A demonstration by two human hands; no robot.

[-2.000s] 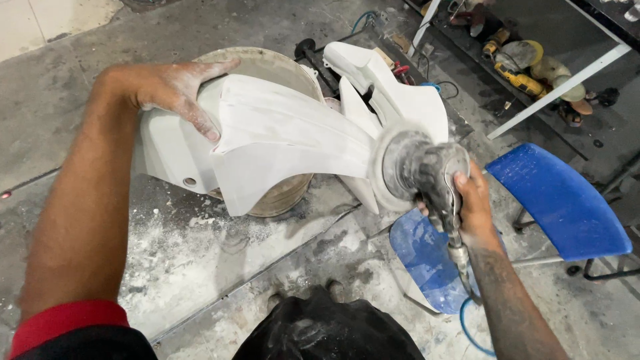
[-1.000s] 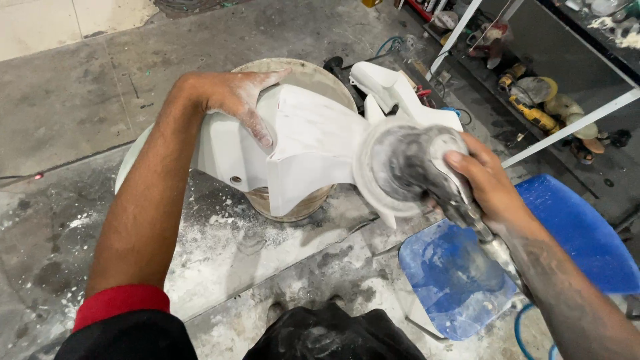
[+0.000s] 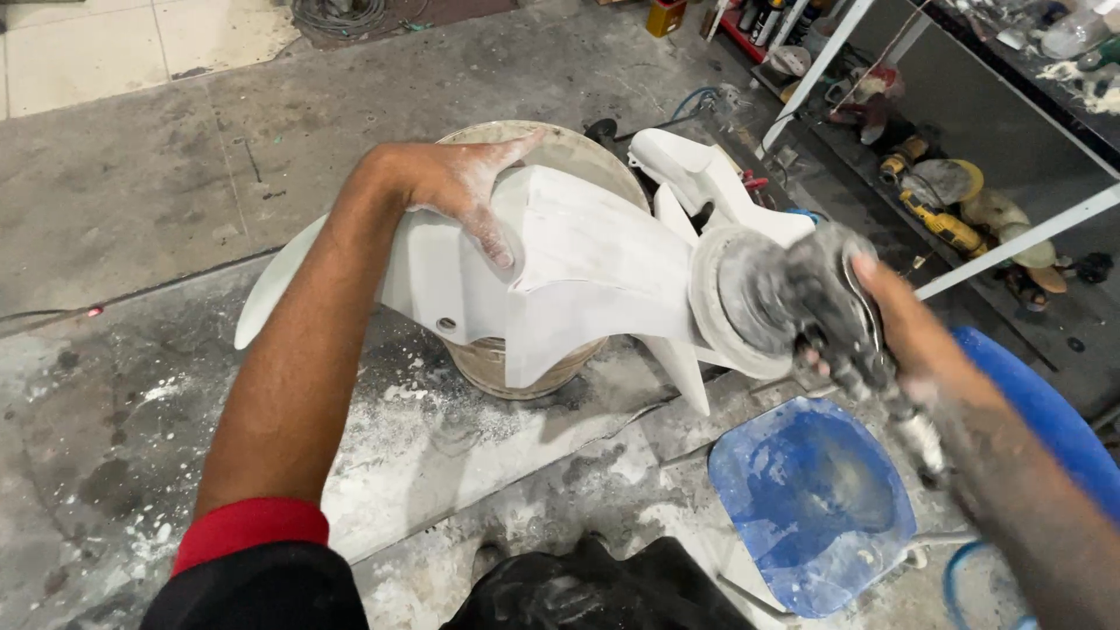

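A white molded body panel (image 3: pixel 604 241) lies over a round, dusty drum (image 3: pixel 499 376). My left hand (image 3: pixel 464 188) presses on the panel's left part with fingers spread, white dust on the skin. In my right hand (image 3: pixel 892 315) is a dusty handheld disc sander (image 3: pixel 787 289), blurred, its round pad tilted against the panel's right end. Whether the pad touches the surface cannot be told. Another white molded part (image 3: pixel 713 179) is behind the sander. Below the panel's left part a small round hole shows.
A blue chair seat (image 3: pixel 814 507) stands at the lower right, with a second blue chair part (image 3: pixel 1041 420) beside my right forearm. A white-framed rack (image 3: pixel 1019 245) holds several tools, among them a yellow power tool (image 3: pixel 945 223). White dust covers the floor (image 3: pixel 420 472). A coiled cable (image 3: pixel 341 16) lies at the top.
The view has shifted, so the panel sits farther right than two seconds ago. The sander's pad stays at the panel's right end, and my left hand remains on its left part.
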